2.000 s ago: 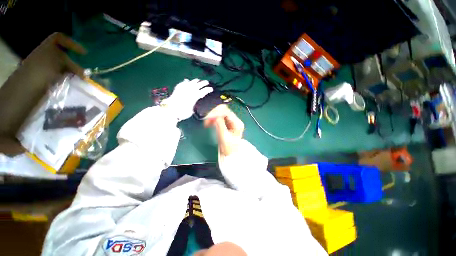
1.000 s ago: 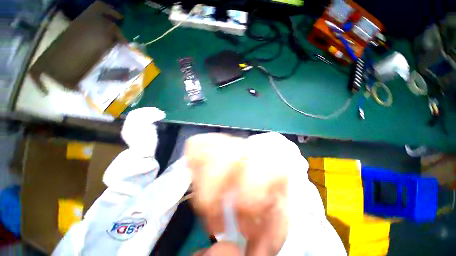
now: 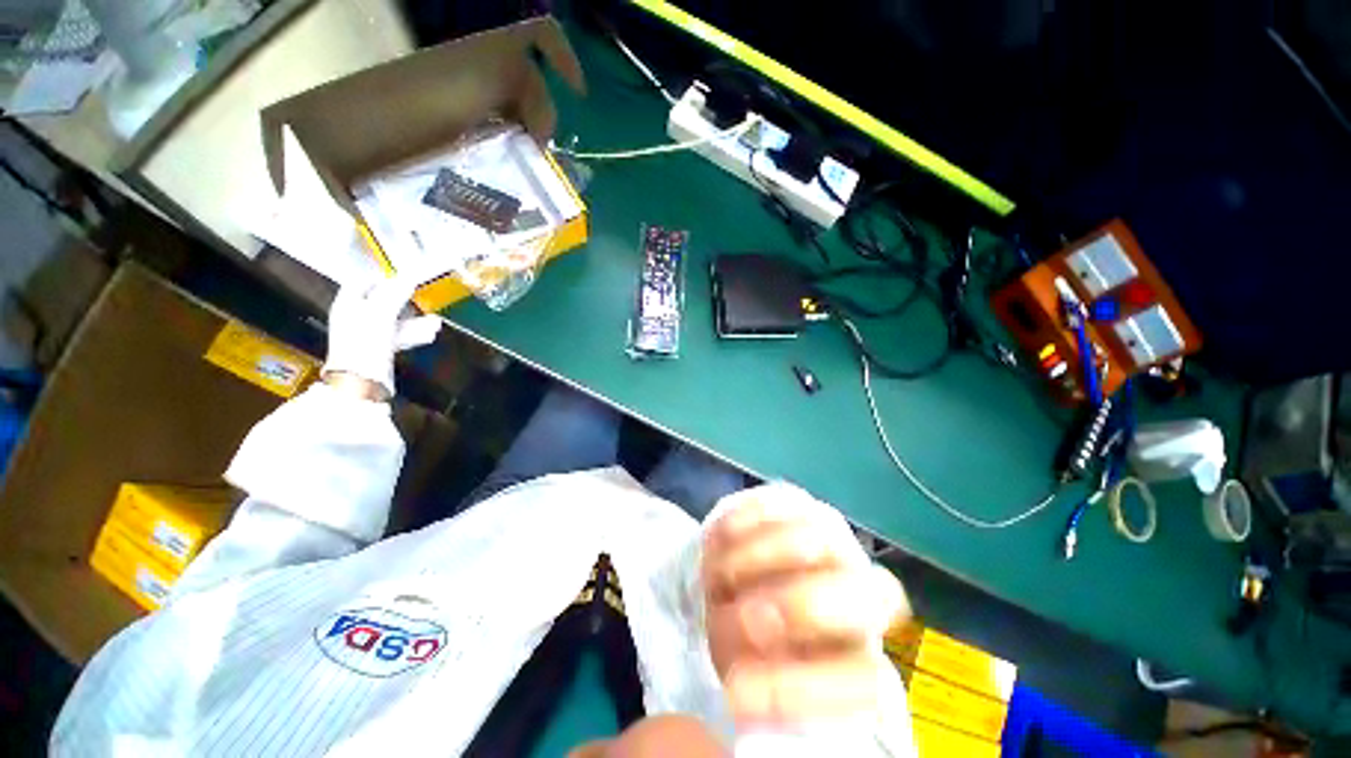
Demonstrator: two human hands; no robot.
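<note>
My gloved left hand (image 3: 379, 319) is at the bench's front edge, at the near corner of the open yellow retail box (image 3: 566, 234). Its fingers are partly hidden against the box, so I cannot tell whether it grips it. My bare right hand (image 3: 785, 600) is blurred, close to the camera above my lap, with fingers curled; I cannot tell whether it holds anything. The black set-top box (image 3: 759, 296) lies on the green bench with leads at its right side. The bagged remote control (image 3: 658, 292) lies left of it. A small black plug (image 3: 806, 379) lies in front.
A white power strip (image 3: 763, 153) lies below the monitor. An orange-red tool holder (image 3: 1093, 308) and tape rolls (image 3: 1135, 508) are at right. A brown shipping carton (image 3: 126, 378) with yellow boxes is at lower left. Stacked yellow boxes (image 3: 956, 696) and a blue bin (image 3: 1074, 738) are lower right.
My left hand has left the set-top box, passed the bench edge and reached the retail box. My right hand has drawn back over my lap. The view has turned left.
</note>
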